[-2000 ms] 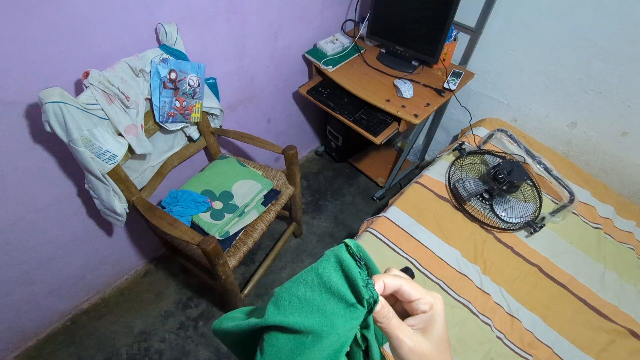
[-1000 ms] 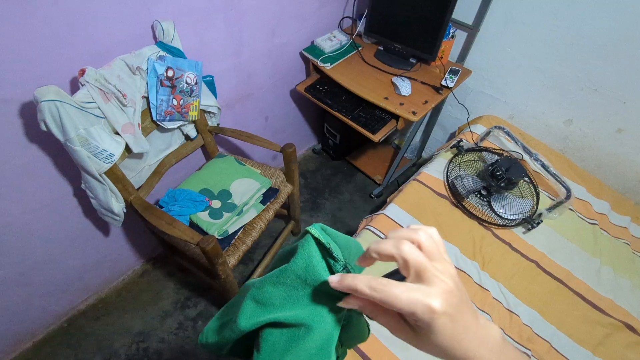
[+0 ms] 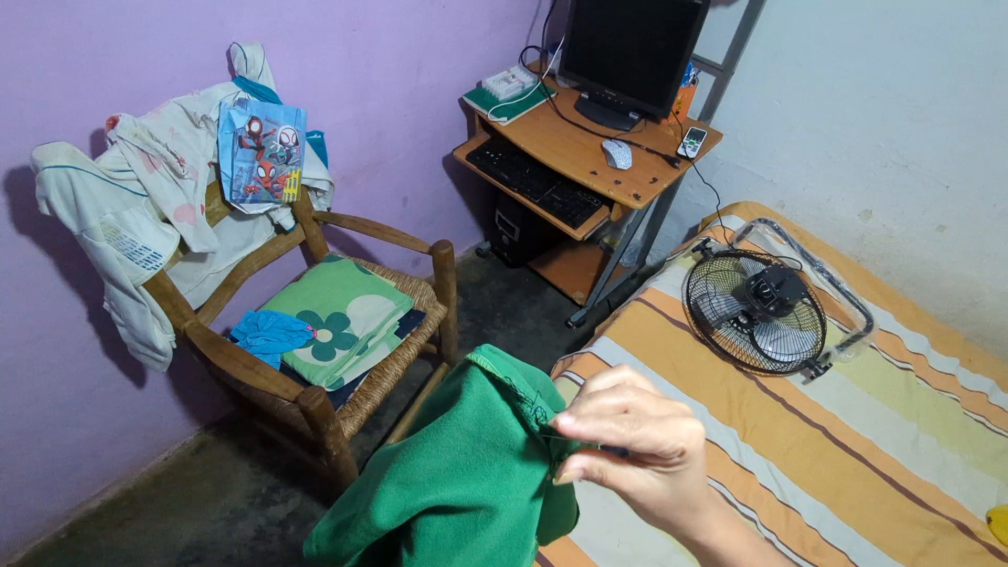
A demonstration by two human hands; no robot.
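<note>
A green cloth (image 3: 449, 472) with a dark, loosely threaded seam along its upper right edge rises from the bottom of the view. At that edge is my right hand (image 3: 638, 449), its thumb and fingertips curved towards the seam. A thin line, perhaps thread or a needle, runs by the fingertips; whether they grip it is unclear. Something small and dark shows behind the fingers, too hidden to name. My left hand is not in view; the lower part of the cloth runs out of frame.
A wooden armchair (image 3: 445, 299) holds folded green patterned fabric (image 3: 358, 311) and a blue cloth (image 3: 272, 335). Light garments (image 3: 102, 228) drape its back. A black fan (image 3: 756, 311) lies on the striped bed cover (image 3: 795, 441). Beyond stands a computer desk (image 3: 583, 157) with a monitor (image 3: 634, 55).
Two seconds ago my right fingers were on the cloth's edge; one second ago they were raised and spread beside it. Now the thumb and fingertips are closer together at the seam.
</note>
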